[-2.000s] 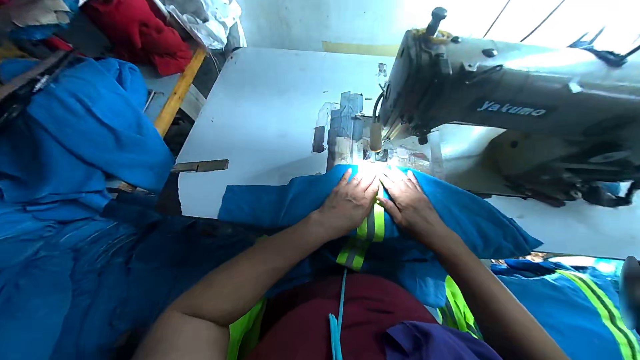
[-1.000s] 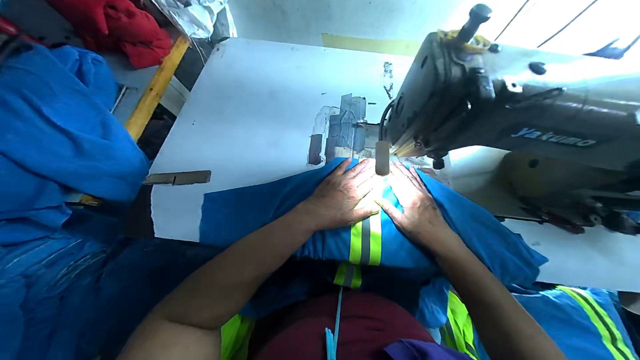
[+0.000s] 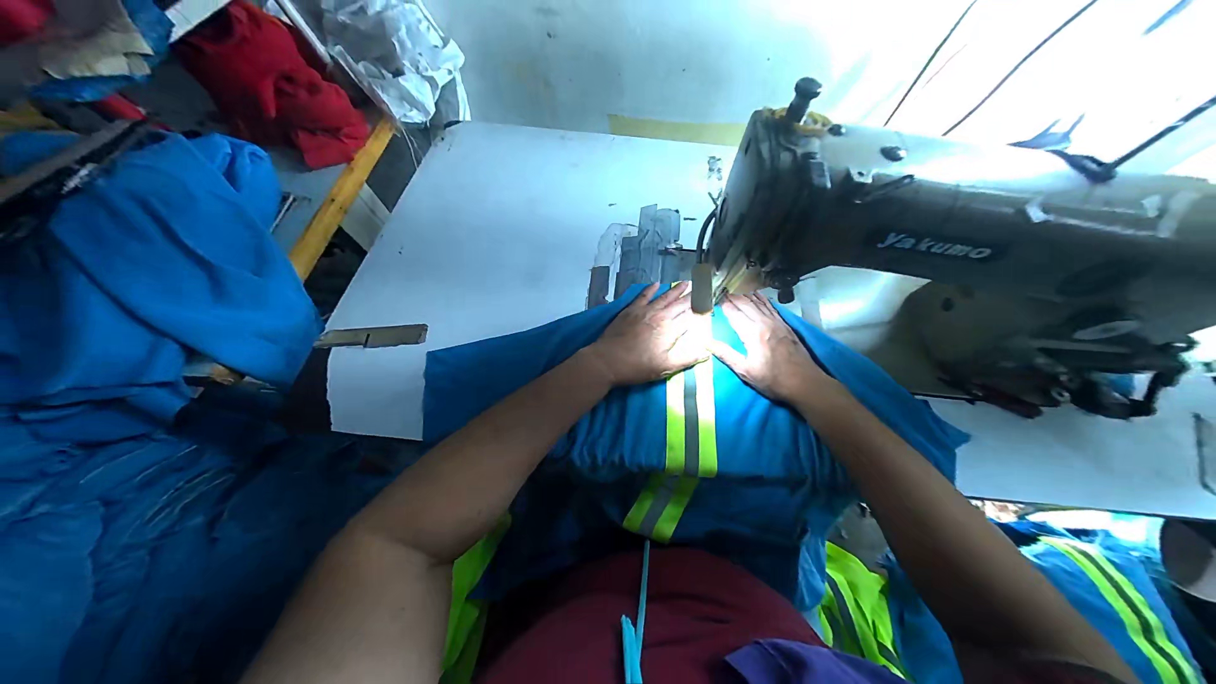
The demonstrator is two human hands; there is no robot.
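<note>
Blue fabric [image 3: 608, 427] with a yellow-green and grey reflective strip [image 3: 691, 418] lies across the front of the sewing table and hangs over its edge. My left hand [image 3: 655, 332] rests flat on it, just left of the needle area of the Yakumo sewing machine [image 3: 931, 218]. On the other side of the strip, my right hand [image 3: 765, 347] presses the fabric with fingers spread. The fingertips of both hands reach close to the lit presser foot area, where the needle itself is hidden.
The white tabletop [image 3: 494, 228] bears taped patches and a small wooden strip [image 3: 375, 335] at its left edge. Piled blue fabric [image 3: 161, 256] and red cloth [image 3: 275, 85] are at the left. More blue fabric with reflective strips [image 3: 1121, 589] lies at the lower right.
Both hands stay on the fabric near the needle area. Compared with two seconds ago, the fabric's strip lies straighter in front of the machine.
</note>
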